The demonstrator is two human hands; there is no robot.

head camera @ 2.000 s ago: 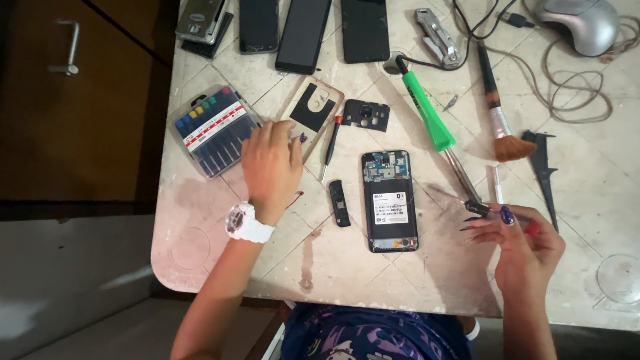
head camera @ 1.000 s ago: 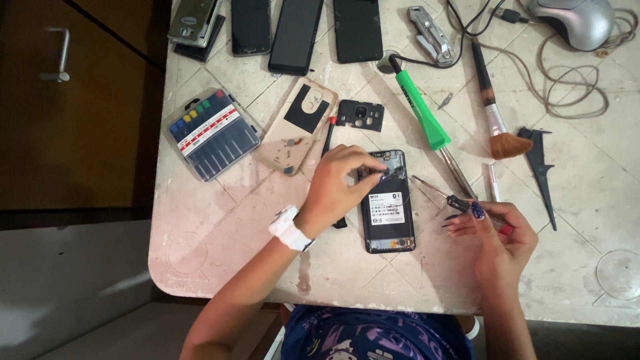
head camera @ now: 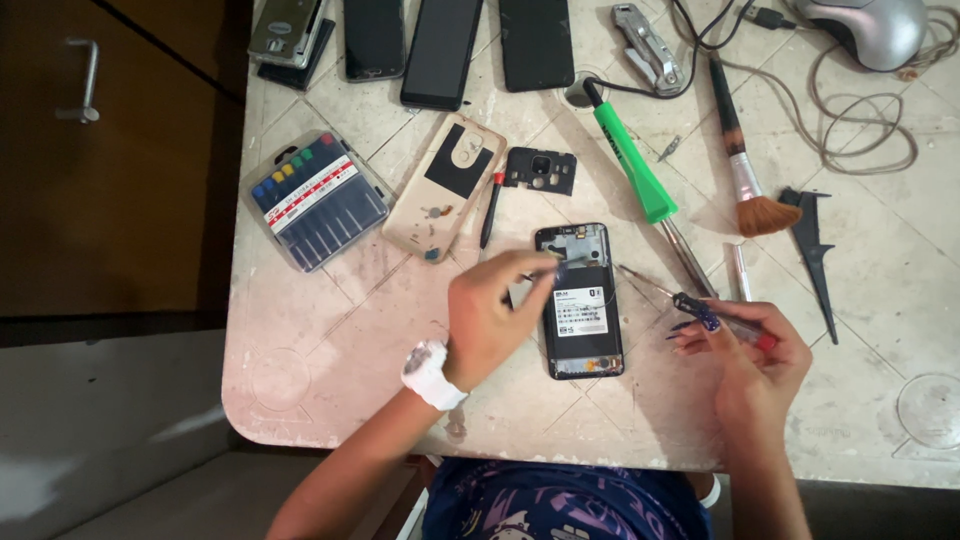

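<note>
An opened smartphone lies on the table with its labelled battery showing and a grey bare area at its upper end. Over its upper left part is my left hand, thumb and forefinger pinched around a small, blurred thing, perhaps a circuit board. To the right of the phone, my right hand holds a small screwdriver, its tip pointing up and left toward the phone. A dark camera cover and a beige back cover lie above and to the left. Beside them is a black screwdriver with a red end.
A screwdriver case sits at left. Several phones line the far side near a folding utility knife. At right are a green soldering iron, a brush, a black plastic tool, cables and a computer mouse.
My left hand has moved right from beside the screwdriver case to the phone. The green circuit board seen earlier in the phone's upper end no longer shows there. My right hand keeps its screwdriver.
</note>
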